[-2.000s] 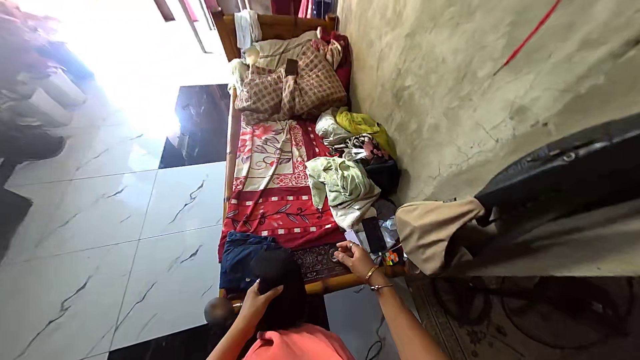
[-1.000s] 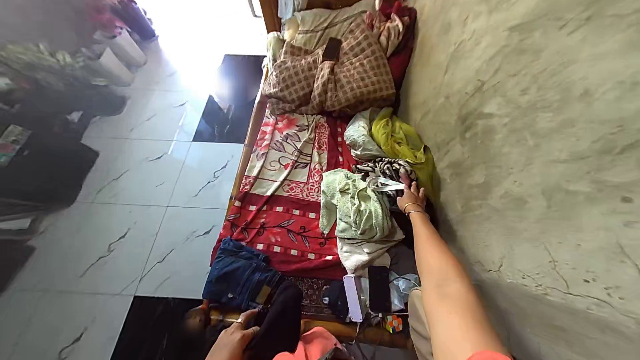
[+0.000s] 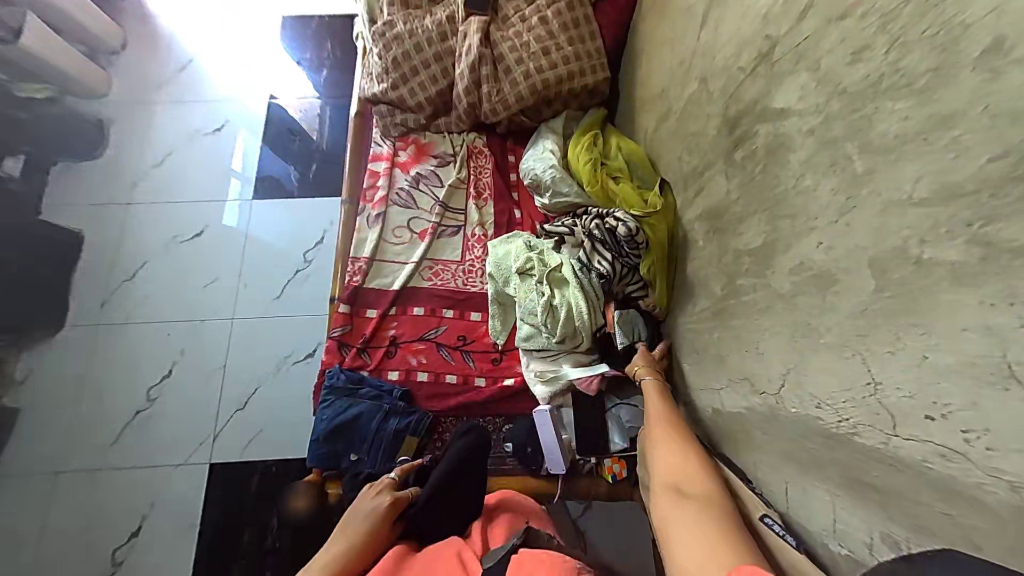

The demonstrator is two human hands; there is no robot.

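My left hand (image 3: pixel 392 496) rests on a black cloth garment (image 3: pixel 452 484), just below folded blue jeans (image 3: pixel 360 424) at the bed's near left corner. At the wall side, my right hand (image 3: pixel 648 364) grips part of a dark garment with a grey patch (image 3: pixel 630 329) in the clothes pile. Beside it lie a pale green towel (image 3: pixel 544 296), a zebra-striped cloth (image 3: pixel 608 240) and a white strap (image 3: pixel 572 373). A smartphone (image 3: pixel 590 424), a white power strip (image 3: pixel 550 438) and a small puzzle cube (image 3: pixel 614 470) sit below the pile.
A red floral blanket (image 3: pixel 432 320) covers the bed. Brown checked pillows (image 3: pixel 488 64) are at the far end, and a yellow-green sheer cloth (image 3: pixel 620 172) lies along the concrete wall (image 3: pixel 824 224). Marble-patterned floor tiles (image 3: pixel 280 264) stretch off to the left.
My right hand has moved from the striped cloth down the wall side to the dark garment. Two seconds ago it was near the bed's front edge. My left hand stays at the black garment.
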